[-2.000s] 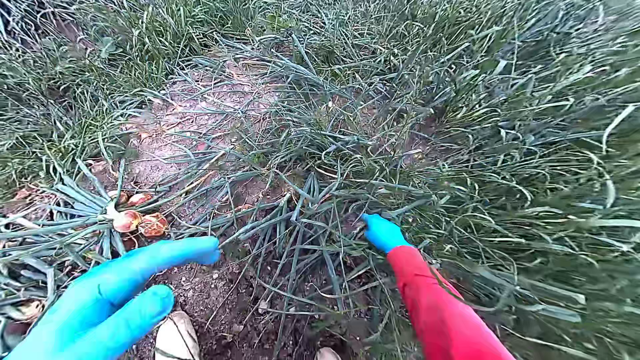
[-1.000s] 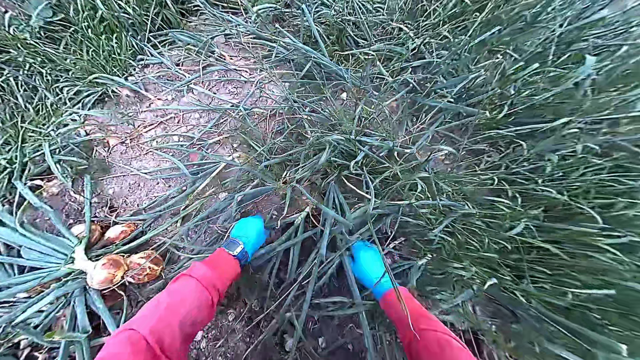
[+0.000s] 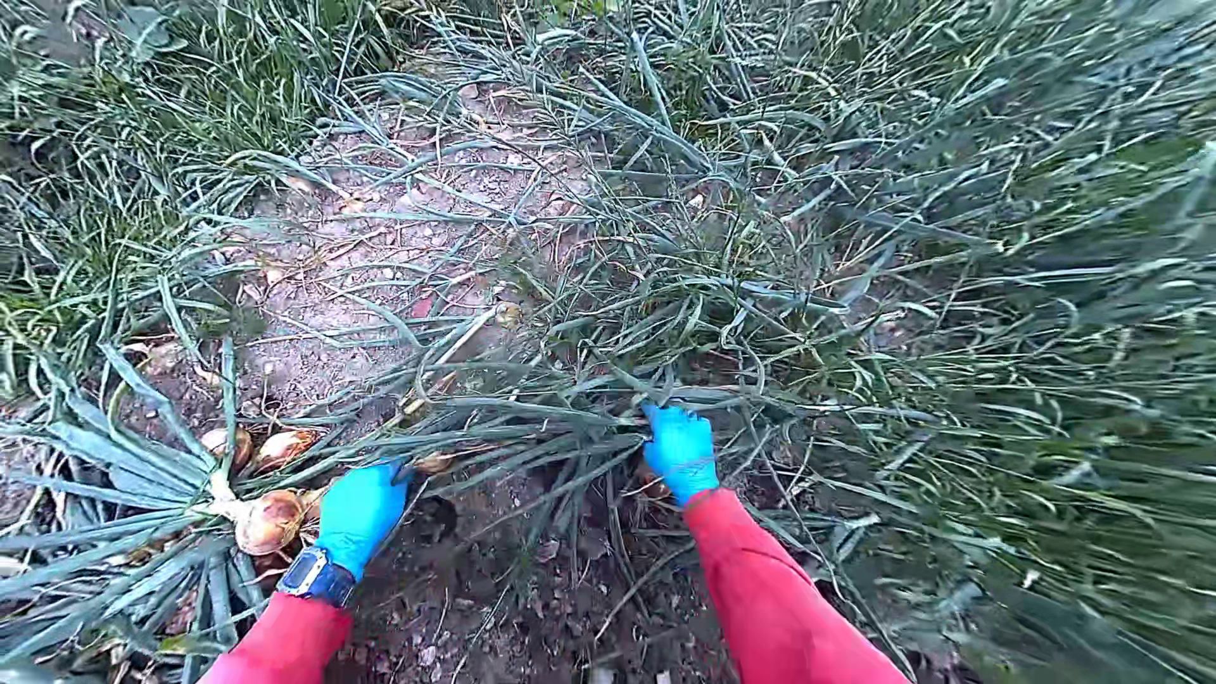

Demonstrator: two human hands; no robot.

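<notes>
My left hand, in a blue glove with a watch at the wrist, is closed on an onion plant low at the left; part of its bulb shows beside my fingers. Its long green leaves stretch right toward my other hand. My right hand, gloved in blue too, grips onion leaves at their base near the centre, and the bulb there is mostly hidden. Just left of my left hand lie pulled onions, one with a round brown bulb and another with a loose-skinned bulb.
Bare stony soil with fallen leaves lies ahead on the left. Tall grass crowds the right side, and more grass grows at the upper left. Dark soil is below my hands.
My left hand has moved left, away from my right hand and close to the pulled onions, with an onion plant in it. The leaves between my hands now lie sideways.
</notes>
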